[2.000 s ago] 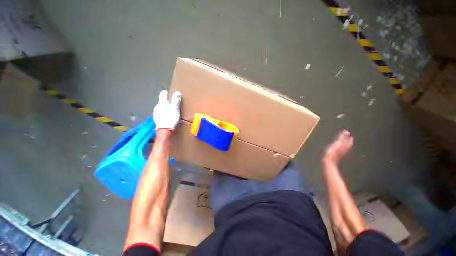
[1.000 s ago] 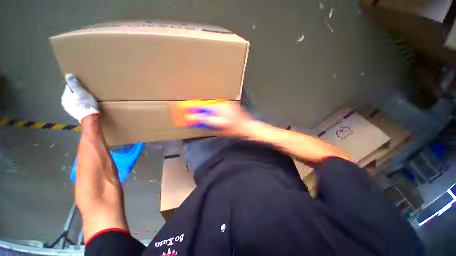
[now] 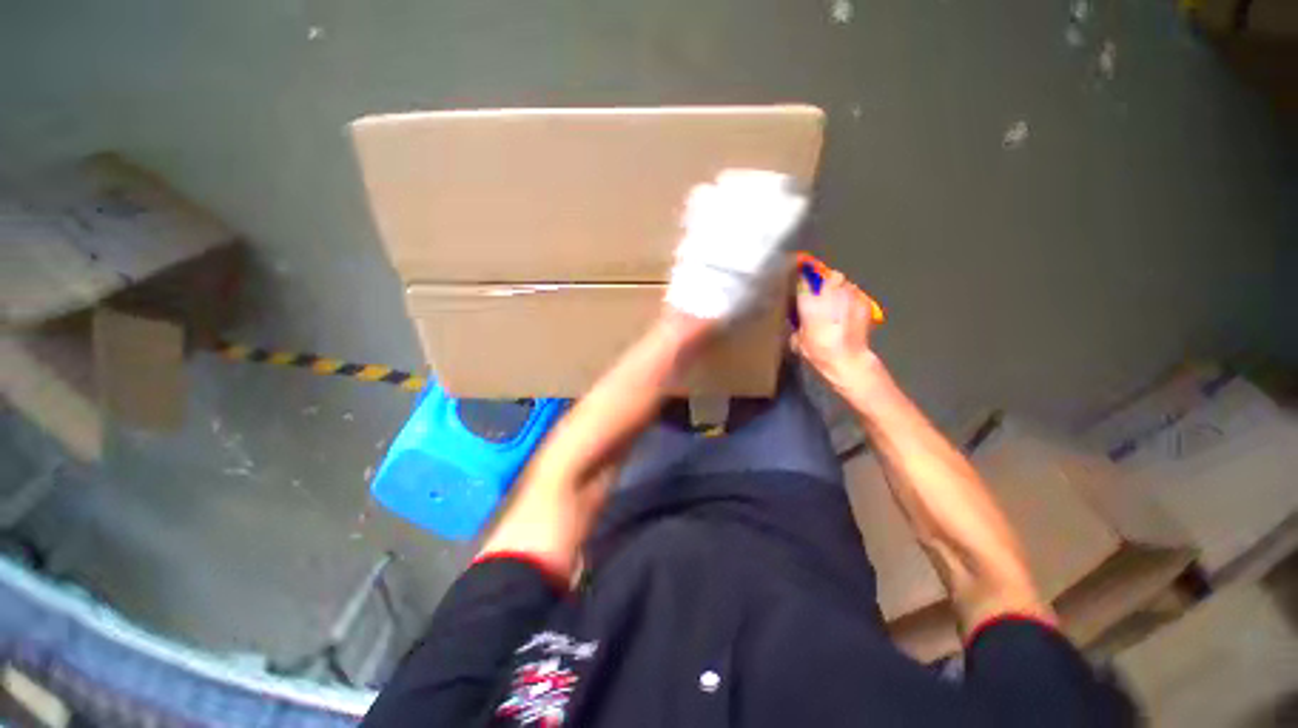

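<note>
A closed brown carton (image 3: pixel 541 199) stands against my legs, its centre seam running left to right with a shiny strip on it. My left hand (image 3: pixel 733 245), in a white knit glove and blurred, lies over the right part of the carton's top, across the seam; its fingers are too blurred to tell apart. My bare right hand (image 3: pixel 837 316) is closed around the orange and blue tape gun (image 3: pixel 811 275) at the carton's right edge. The hand hides most of the tape gun.
A blue plastic stool (image 3: pixel 453 467) stands on the floor at the lower left of the carton. Other cartons lie at the left (image 3: pixel 121 263) and lower right (image 3: pixel 1046 498). Yellow-black tape (image 3: pixel 320 366) marks the floor. A curved metal edge (image 3: pixel 185 647) runs along the lower left.
My left hand has moved from the carton's left edge to its right part. My right hand has moved from the middle of the seam to the right edge with the tape gun.
</note>
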